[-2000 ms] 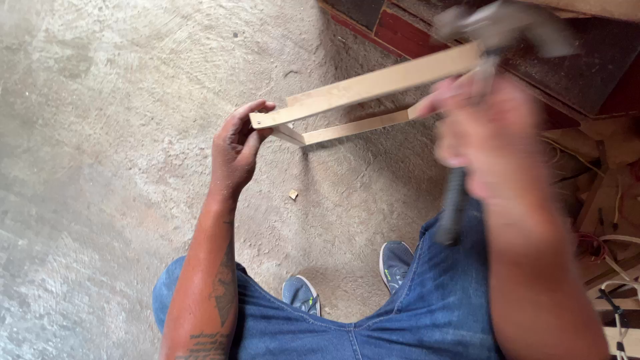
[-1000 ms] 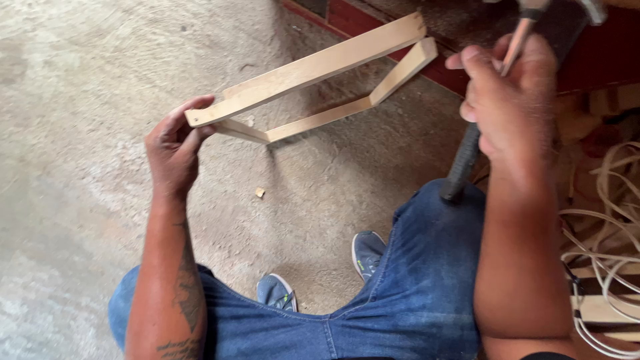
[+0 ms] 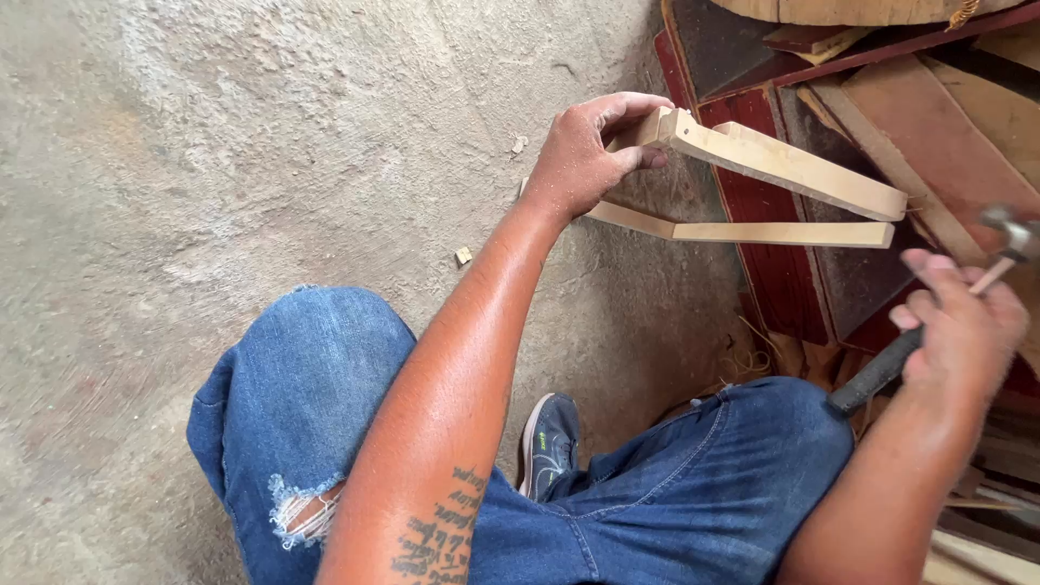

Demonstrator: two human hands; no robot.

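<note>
My left hand grips a corner joint of a pale wooden frame, thumb below and fingers over the top. From that corner one bar slopes right, and small nail points stick out at its far end. A second, bent strip of the frame runs lower, partly hidden behind my left hand and forearm. At the right, my right hand is closed round a claw hammer with a black grip; its metal head is blurred and points up and right. The hammer does not touch the frame.
Dark red wooden boards and panels lie stacked at the upper right, with a round-edged wooden piece above. A small wood chip lies on the rough concrete floor. My jeans-clad knees are below, with one shoe between them.
The wooden frame has been turned, its long bar now sloping down to the right instead of up. My left hand still holds a corner, and the hammer remains in my right hand.
</note>
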